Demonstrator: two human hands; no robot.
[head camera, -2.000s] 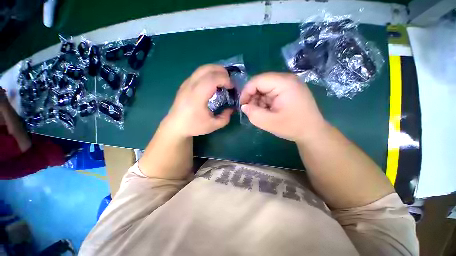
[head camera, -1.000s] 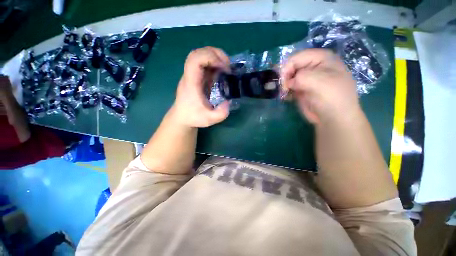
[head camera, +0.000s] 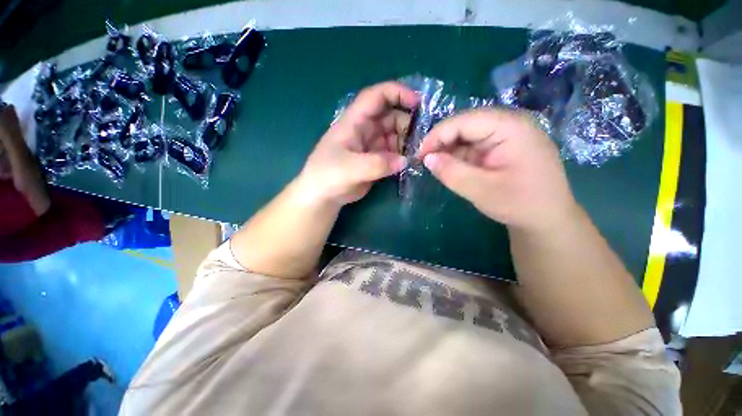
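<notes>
My left hand (head camera: 358, 150) and my right hand (head camera: 488, 162) meet over the middle of the green bench. Between their fingertips is a bagged black face panel (head camera: 412, 130), seen nearly edge-on in its shiny clear bag. Both hands' thumbs and fingers pinch it; the fingers partly hide it. Many bagged panels (head camera: 191, 93) lie scattered at the left of the bench. A large shiny bundle of bagged panels (head camera: 598, 101) lies at the right, behind my right hand. More clear plastic shows behind my fingers.
A pale rail (head camera: 366, 18) runs along the bench's far edge. Yellow-black edge tape (head camera: 669, 179) and a white sheet (head camera: 724, 195) are at the right. Another person's arm and red sleeve (head camera: 41, 219) are at the left edge. A brown carton (head camera: 193, 252) stands below the bench.
The hands moved apart with dark panels showing between them, then came back together. The panel is now seen nearly edge-on. The view has shifted slightly.
</notes>
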